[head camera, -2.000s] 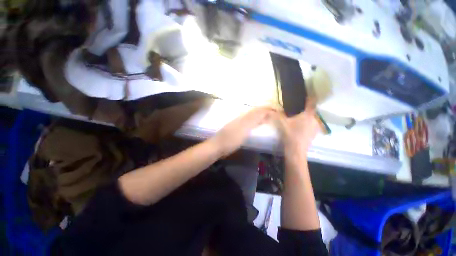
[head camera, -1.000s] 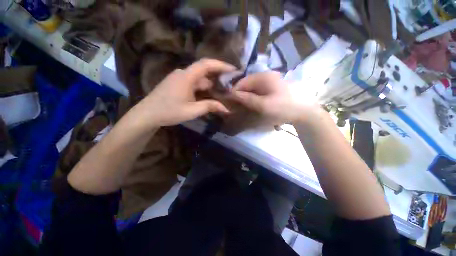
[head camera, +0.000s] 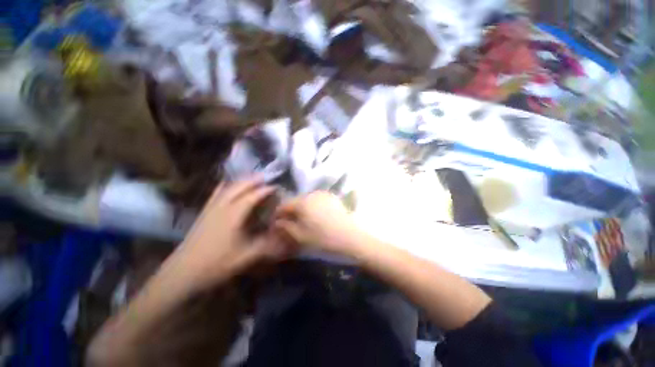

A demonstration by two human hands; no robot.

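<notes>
Brown garment fabric [head camera: 122,136] lies bunched over the table's left part, with white-backed parts [head camera: 262,147] near my hands. My left hand [head camera: 233,215] is at the fabric by the table's front edge, fingers bent around a brown and white part. My right hand [head camera: 312,222] is close beside it, fingers pinched on the same fabric. The picture is blurred, and the held edge is mostly hidden by my fingers. The white sewing machine [head camera: 517,158] stands to the right, with strong glare at its needle end.
A dark flat rectangle [head camera: 463,197] lies on the machine bed with a thin greenish tool [head camera: 503,234] beside it. Orange-handled scissors [head camera: 610,240] are at the right. Red fabric [head camera: 506,61] lies behind the machine. Blue crates [head camera: 596,330] stand below. A gold-yellow cone [head camera: 79,61] is upper left.
The view has swung from the machine to the left and partly back. My hands left the dark rectangle's area and took hold of the fabric; they now hold it lower, near the table edge.
</notes>
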